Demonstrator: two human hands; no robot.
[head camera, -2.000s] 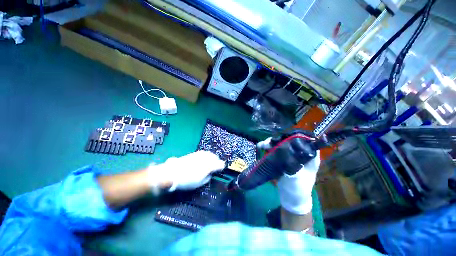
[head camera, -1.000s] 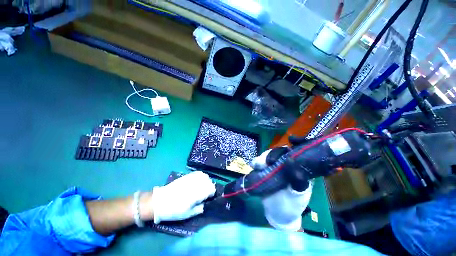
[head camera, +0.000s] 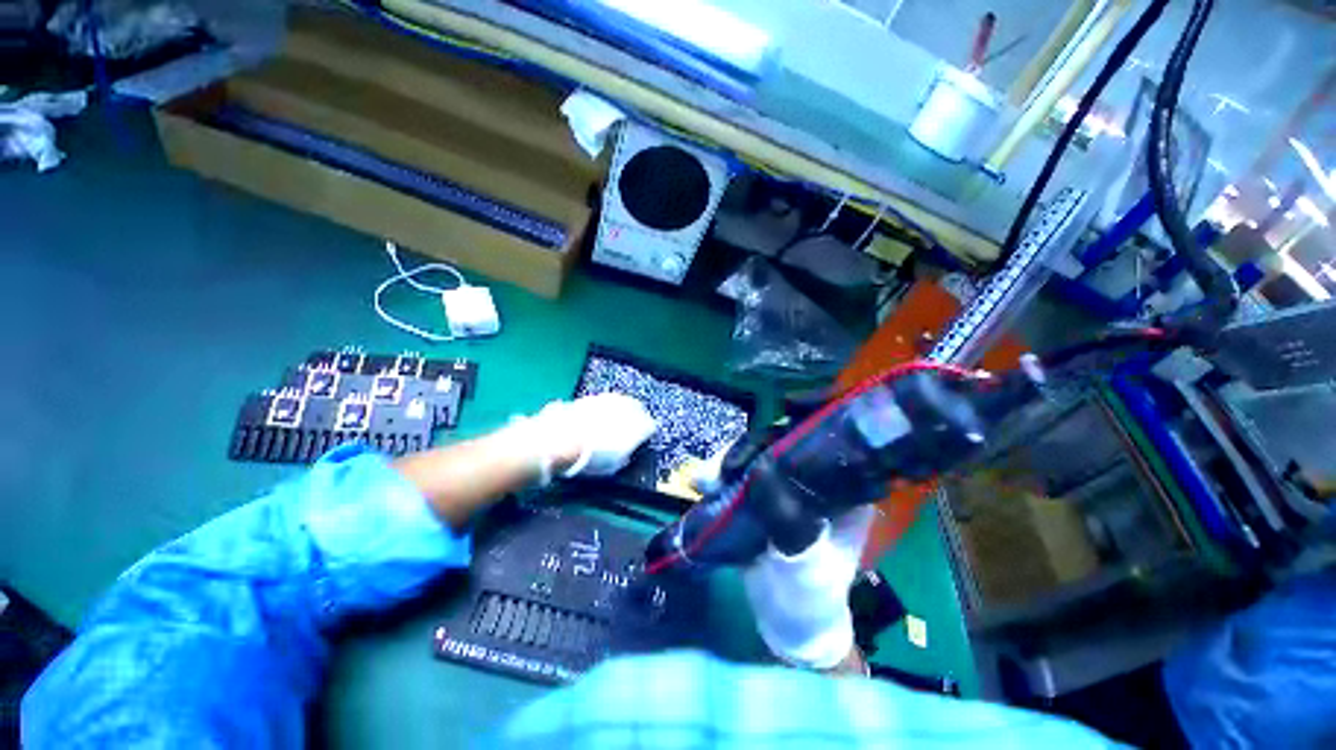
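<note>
My left hand (head camera: 598, 432), in a white glove, is over the left part of the black screw tray (head camera: 667, 384); its fingertips are at the screws, and whether they hold one cannot be told. My right hand (head camera: 806, 586), gloved, is shut on the black electric screwdriver (head camera: 821, 466) with a red wire. The screwdriver slants down left, its tip over the right part of the black assembly jig (head camera: 516, 623). Black comb-edged blocks show in the jig. Tan pieces (head camera: 683, 478) lie at the tray's near corner.
Finished heat sinks (head camera: 352, 403) lie grouped at left. A white corded block (head camera: 470, 311), a long cardboard box (head camera: 366, 198) and a whitish blower (head camera: 658, 202) stand behind. A clear plastic bag (head camera: 784, 325) and an orange board (head camera: 906, 344) with a pale strip (head camera: 1011, 276) are at right.
My left hand has moved from the jig up to the screw tray, uncovering the jig. The screwdriver has shifted a little left and stands somewhat steeper in my right hand.
</note>
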